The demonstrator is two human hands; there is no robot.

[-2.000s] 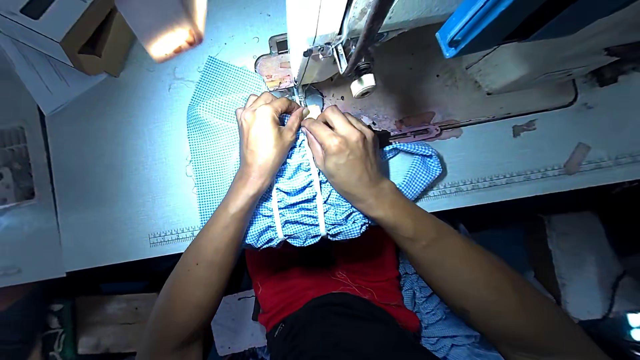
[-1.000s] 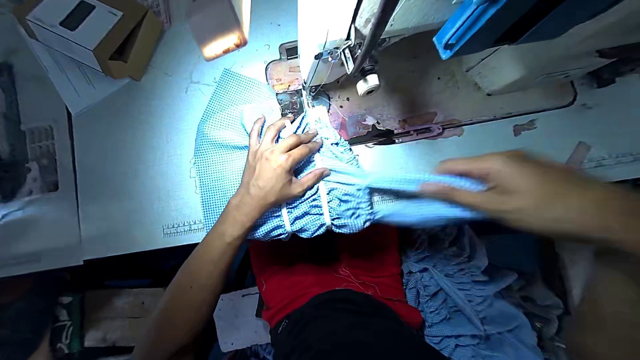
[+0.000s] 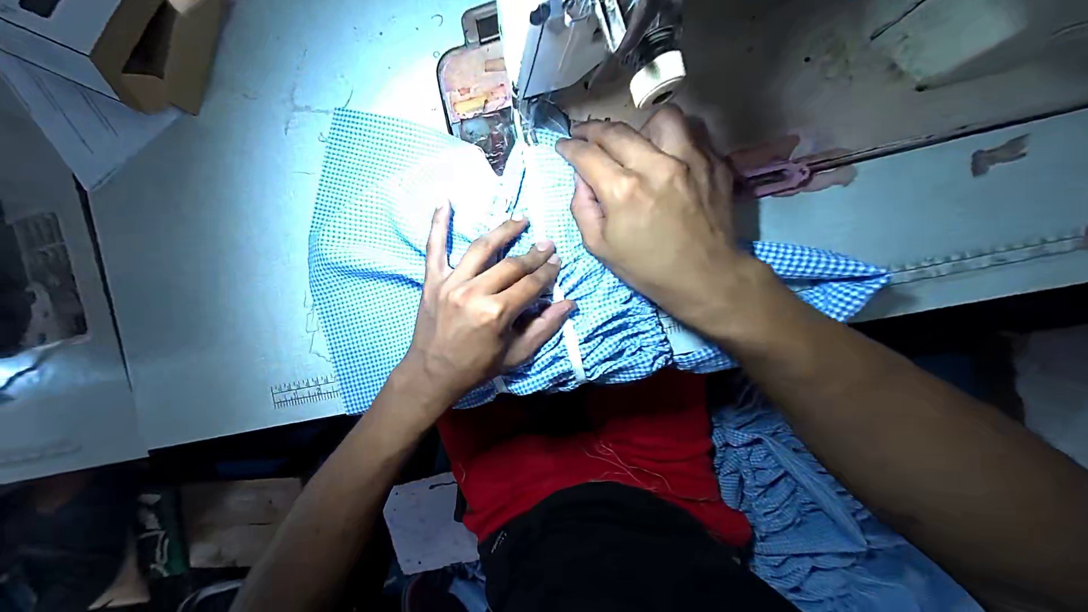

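Note:
Blue-and-white gingham fabric (image 3: 365,246) lies on the sewing table under the needle area of a sewing machine (image 3: 552,51). Its right part is gathered, and narrow white strips (image 3: 571,344) run across the gathers. My left hand (image 3: 480,310) rests flat with spread fingers on the fabric, below and left of the presser foot (image 3: 529,127). My right hand (image 3: 659,195) is bent over the cloth just right of the foot; its fingertips touch the fabric, and whether they pinch it is hidden. A checked fabric end (image 3: 820,276) sticks out right of my right wrist.
An open cardboard box (image 3: 183,64) and papers (image 3: 93,119) are at the upper left. Pink-handled thread snips (image 3: 778,177) lie right of my right hand. A measuring scale (image 3: 304,393) marks the table's front edge. More gathered blue fabric (image 3: 790,484) hangs below the table.
My right hand has come back from the far right, where it held the fabric stretched out, to beside the presser foot. My left hand remains on the cloth.

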